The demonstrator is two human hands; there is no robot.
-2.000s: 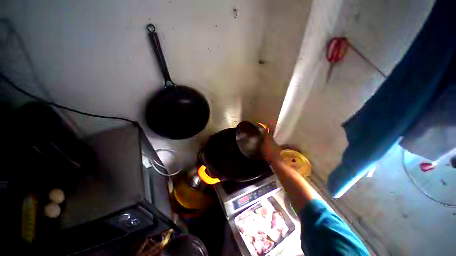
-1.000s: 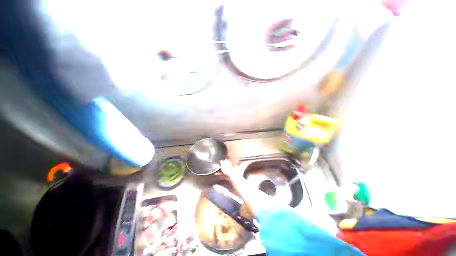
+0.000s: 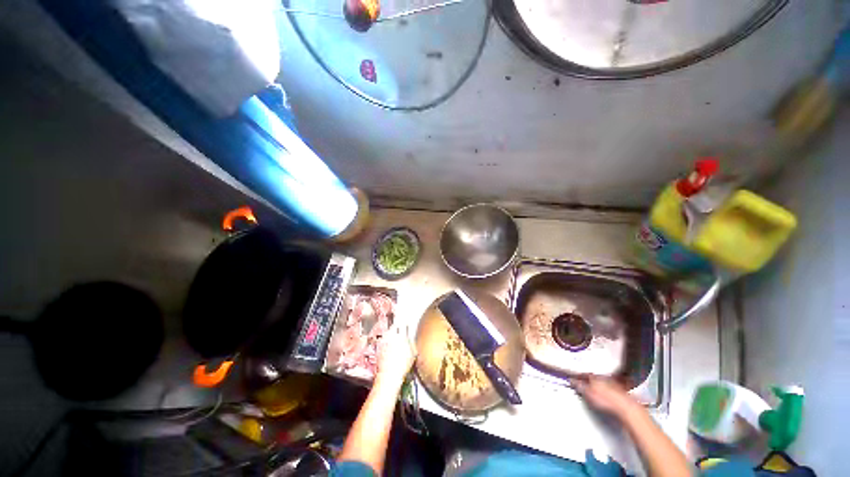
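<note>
A cleaver (image 3: 473, 328) lies flat across the round chopping board (image 3: 433, 359), its black handle over the board's front right edge. Brown chopped bits lie on the board. My left hand (image 3: 396, 354) is between the tray of pale pink meat (image 3: 362, 333) and the board; its fingers are overexposed, so I cannot tell if it holds anything. My right hand (image 3: 601, 391) is at the front edge of the steel sink (image 3: 592, 326), its fingertips dark and unclear. An empty steel bowl (image 3: 479, 240) stands behind the board.
A small bowl of cut greens (image 3: 397, 252) is behind the tray. A black wok (image 3: 235, 296) with orange handles is left, by the cooker's panel (image 3: 322, 307). The tap (image 3: 692, 307), yellow bottles (image 3: 743, 231) and a green-topped spray bottle (image 3: 786, 419) are right.
The view has swung right from the wok to the board and sink. The hand seen at the steel bowl's rim one second ago is off it. Both hands are now low in view.
</note>
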